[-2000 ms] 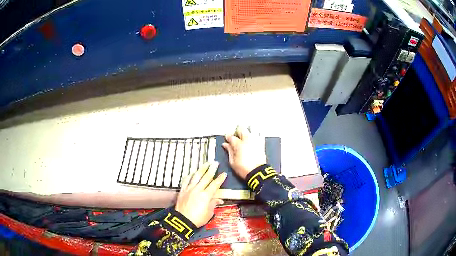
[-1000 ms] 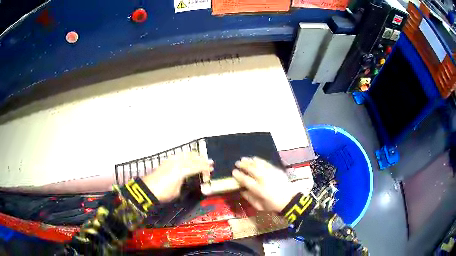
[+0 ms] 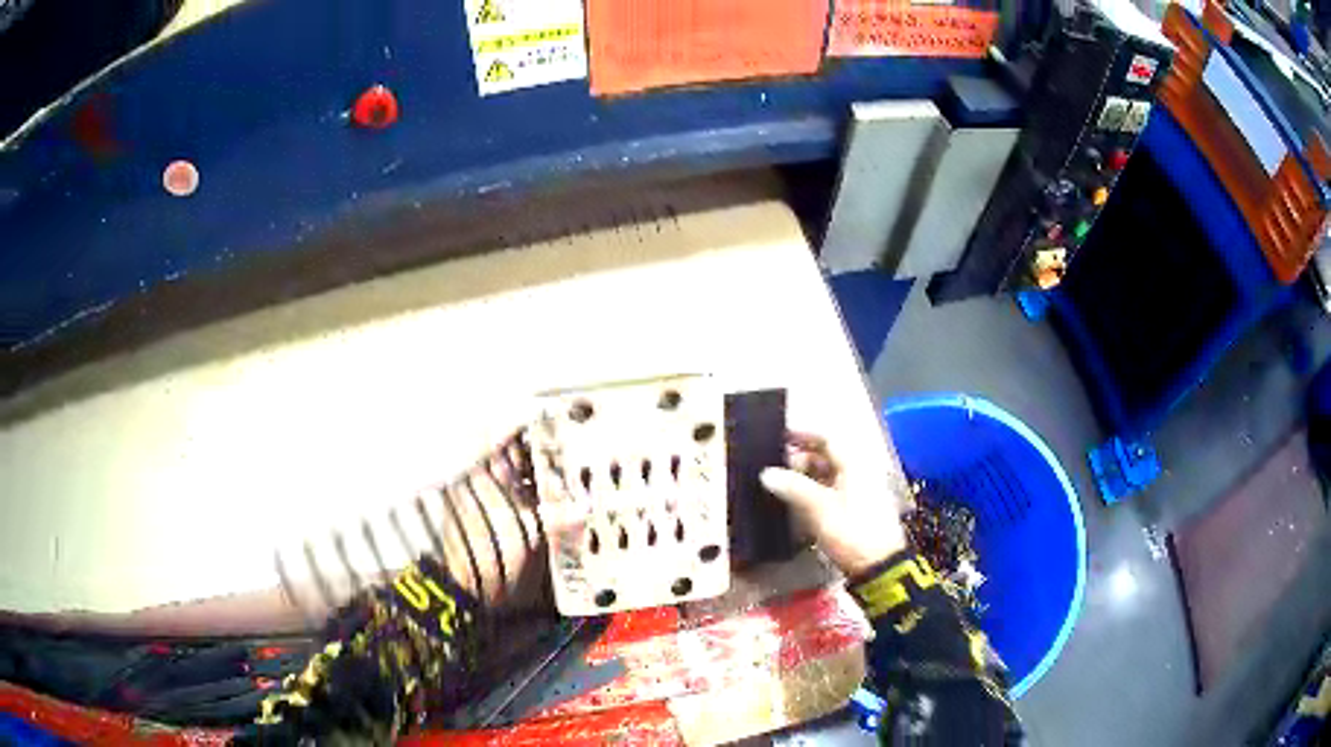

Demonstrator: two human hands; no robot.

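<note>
The cutting die [image 3: 631, 496], a pale block with dark holes on its visible face, is at the front of the cream cutting board [image 3: 365, 350]. My left hand [image 3: 489, 533] grips its left edge; the fingertips are partly hidden. The blurred waste skeleton [image 3: 372, 552], a thin black ladder-like web, lies across my left hand, left of the die. The black sheet [image 3: 756, 474] shows as an upright dark strip along the die's right side. My right hand [image 3: 832, 504] holds the sheet's right edge between thumb and fingers. The die's blades are not visible.
The red-wrapped front ledge [image 3: 657, 664] carries black strips [image 3: 190, 657] at the left. The blue press beam [image 3: 292, 132] with red buttons [image 3: 375, 107] spans the back. A blue scrap bin [image 3: 1044, 584] with waste stands right of the bed, near a control box [image 3: 1073, 190].
The die's holed face now shows where the black sheet lay on top. The sheet is now at the die's right. The web has risen off the board over my left hand. The view has shifted.
</note>
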